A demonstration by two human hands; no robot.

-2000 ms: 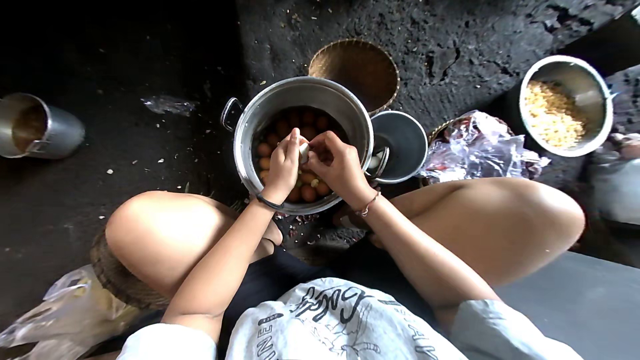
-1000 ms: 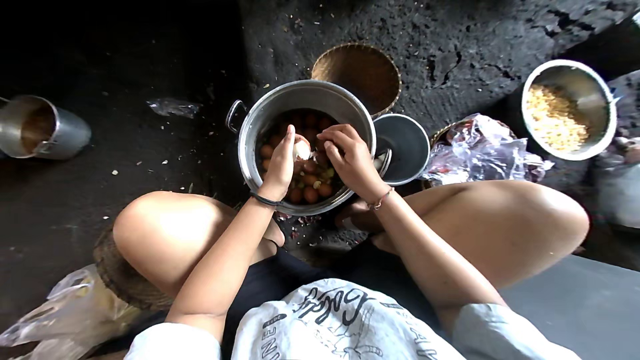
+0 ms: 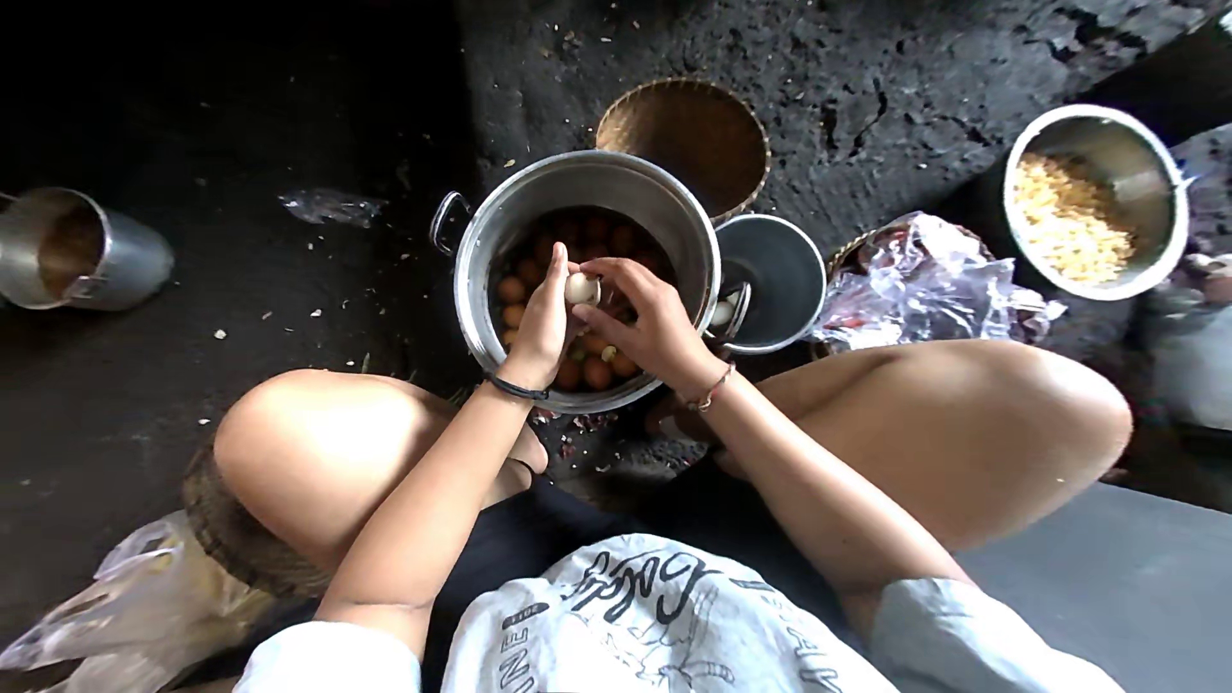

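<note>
Between my legs stands a large metal pot (image 3: 472,313) with several brown eggs (image 3: 597,372) in dark liquid. Above them, my left hand (image 3: 547,322) holds a whitish egg (image 3: 581,289) against its palm and fingers. My right hand (image 3: 647,316) touches the same egg from the right, its thumb and fingers curled around that side. Part of the egg is hidden by the fingers. Against the pot's right side stands a grey bucket (image 3: 784,279), with a whitish egg (image 3: 722,313) partly visible near its left rim.
A woven basket (image 3: 688,135) lies behind the pot. To the right are crumpled plastic bags (image 3: 924,284) and a metal pot (image 3: 1169,226) of yellowish pieces. A metal container (image 3: 135,265) with brown contents lies at far left; a plastic bag (image 3: 144,597) is by my left knee.
My right hand was slightly apart from the egg one second ago and now touches it. My left hand has kept holding the egg.
</note>
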